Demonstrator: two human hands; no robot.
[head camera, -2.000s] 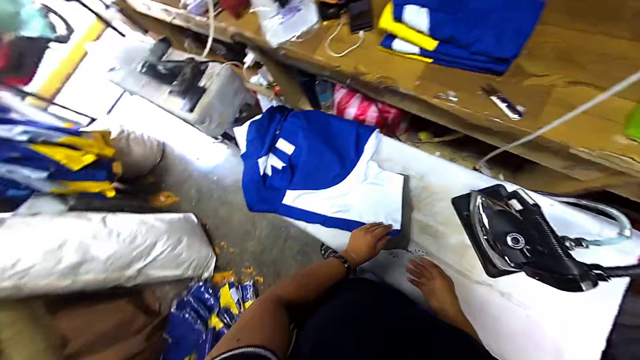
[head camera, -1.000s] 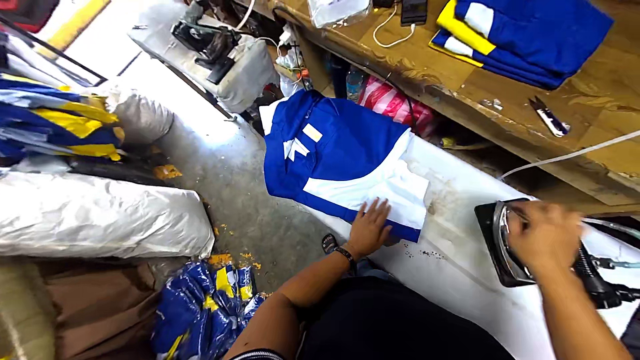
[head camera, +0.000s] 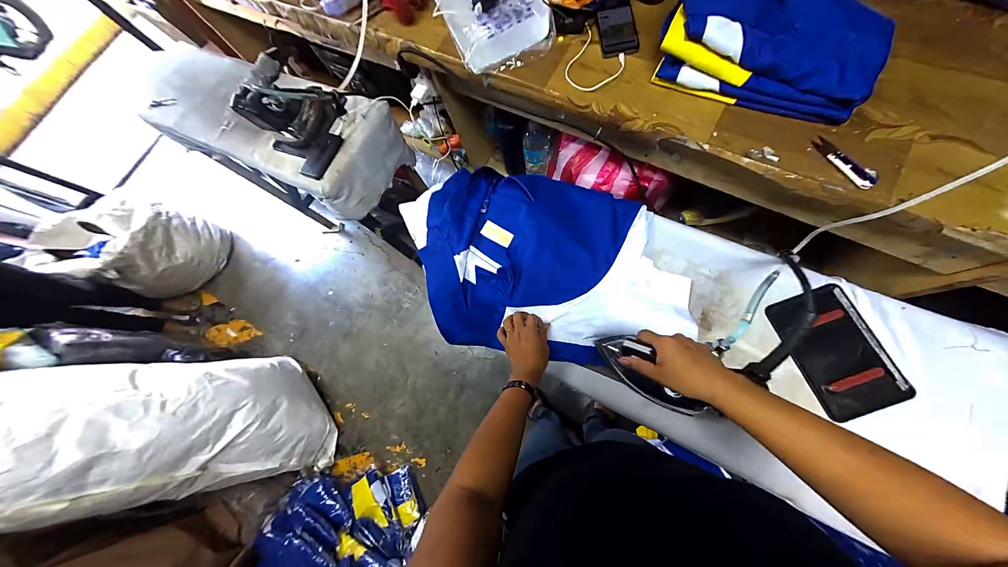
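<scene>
A blue and white garment (head camera: 551, 244) lies over the far end of a white-covered ironing board (head camera: 929, 457). My left hand (head camera: 525, 344) rests on the garment's near edge, fingers spread slightly on the white panel, holding nothing. My right hand (head camera: 677, 364) grips the handle of a steam iron (head camera: 650, 382), whose tip is on the garment's lower right, at the blue strip. The iron's hose runs off to the right beneath my forearm. A black iron rest pad (head camera: 841, 352) with red strips lies on the board, right of the iron.
A wooden table (head camera: 937, 102) behind the board holds folded blue and yellow garments (head camera: 795, 55), thread snips (head camera: 844, 163) and a phone (head camera: 617, 29). Another iron (head camera: 287, 118) stands on a second padded board (head camera: 197, 83). White sacks (head camera: 157, 433) and bagged garments (head camera: 346, 520) lie on the floor at left.
My right hand lay near the board's edge, then took hold of the iron on its pad. It has carried the iron left onto the garment. My left hand stays on the garment.
</scene>
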